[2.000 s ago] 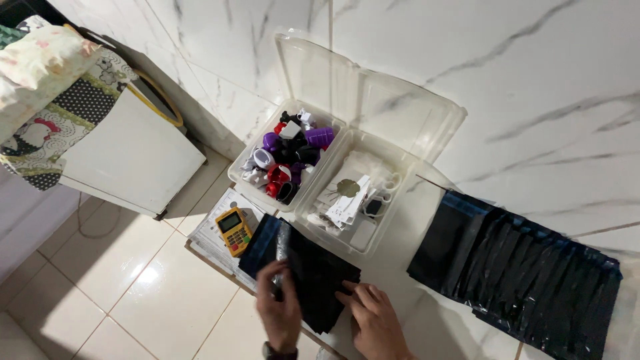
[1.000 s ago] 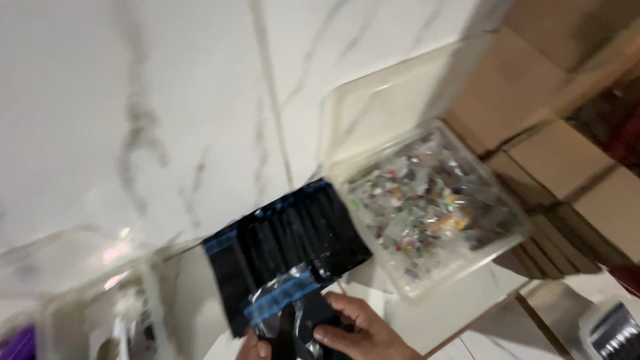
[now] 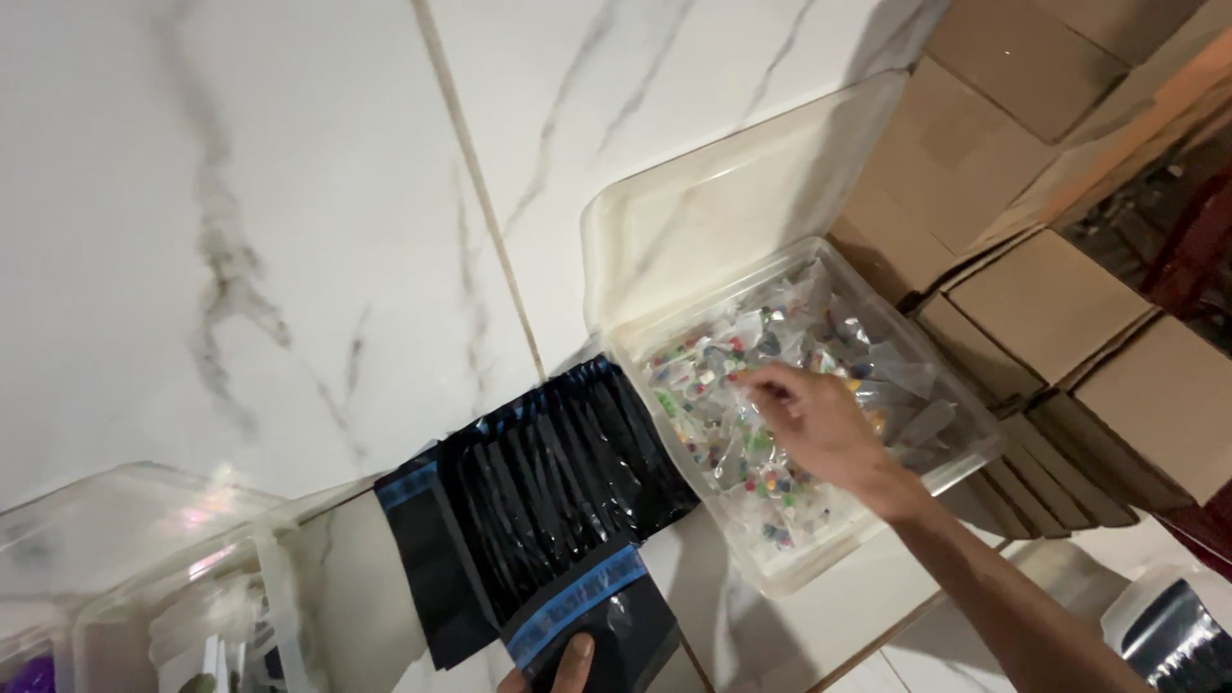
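At the bottom centre, my left hand holds a black plastic mailing bag with a blue strip, thumb on top. Behind it lies a row of overlapping black plastic bags against the tiled wall. My right hand reaches into a clear plastic bin, its fingertips at small clear packets of colourful little pieces. Whether the fingers grip a packet cannot be told. The bin's lid stands raised against the wall.
Folded cardboard boxes are stacked right of the bin. At the lower left stands another clear plastic container with white items and something purple. A translucent container with a dark shiny item is at the lower right.
The view has swung right from the containers of small items. My right hand has left the held black bag and moved into the bin; my left hand still holds the bag.
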